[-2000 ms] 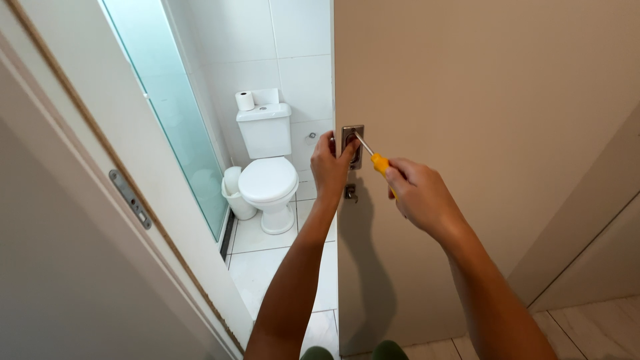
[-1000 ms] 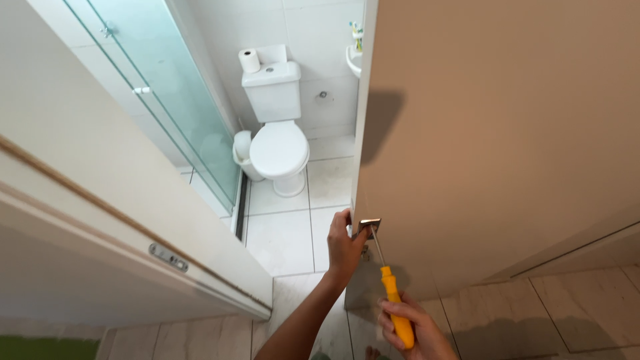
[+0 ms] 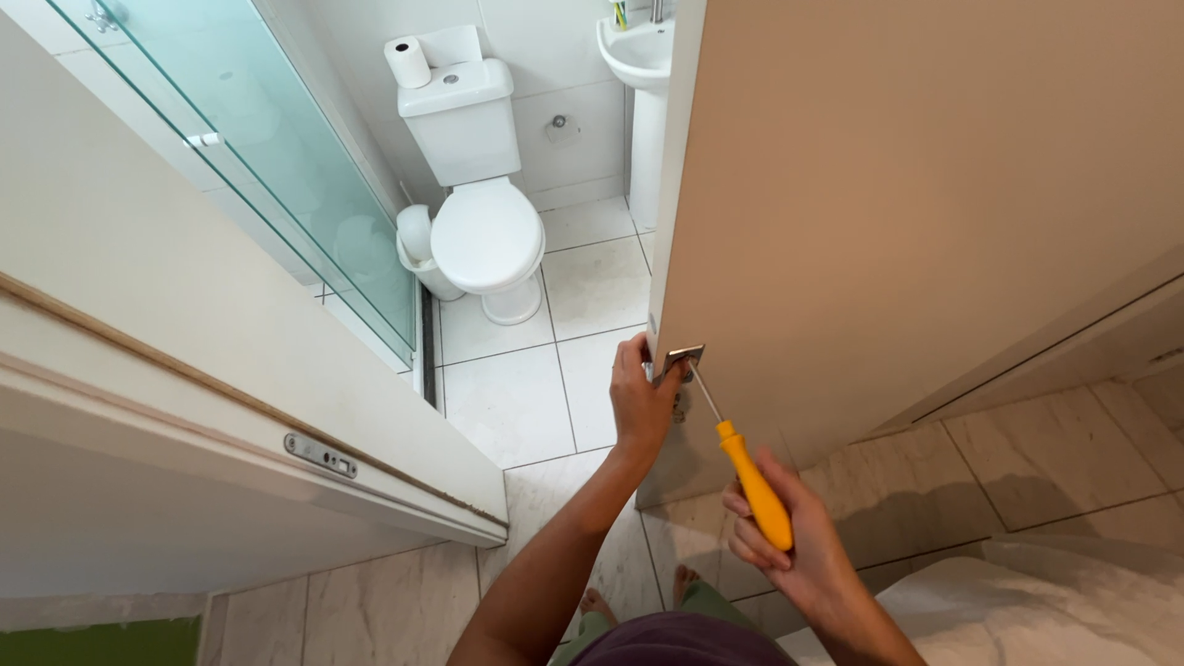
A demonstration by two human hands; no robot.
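Note:
My right hand (image 3: 782, 532) grips the yellow handle of a screwdriver (image 3: 758, 490), whose shaft points up and left. Its tip meets a metal escutcheon plate (image 3: 686, 352) near the edge of the beige door (image 3: 888, 203). My left hand (image 3: 640, 393) wraps the door edge, with its thumb at the plate and its fingers on the far side. Below the plate, a small metal lock fitting (image 3: 680, 409) shows partly behind that hand. The screw under the tip is too small to make out.
To the left stands the door frame with a metal strike plate (image 3: 320, 455). Beyond the doorway are a white toilet (image 3: 488, 236), a waste bin (image 3: 430, 268), a pedestal sink (image 3: 643, 55) and a glass shower screen (image 3: 277, 157). White fabric (image 3: 1045, 601) lies at the lower right.
The view has tilted down since the oldest frame. My right hand now holds the screwdriver from below, its handle pointing down, rather than from the right side. My left hand stays at the plate.

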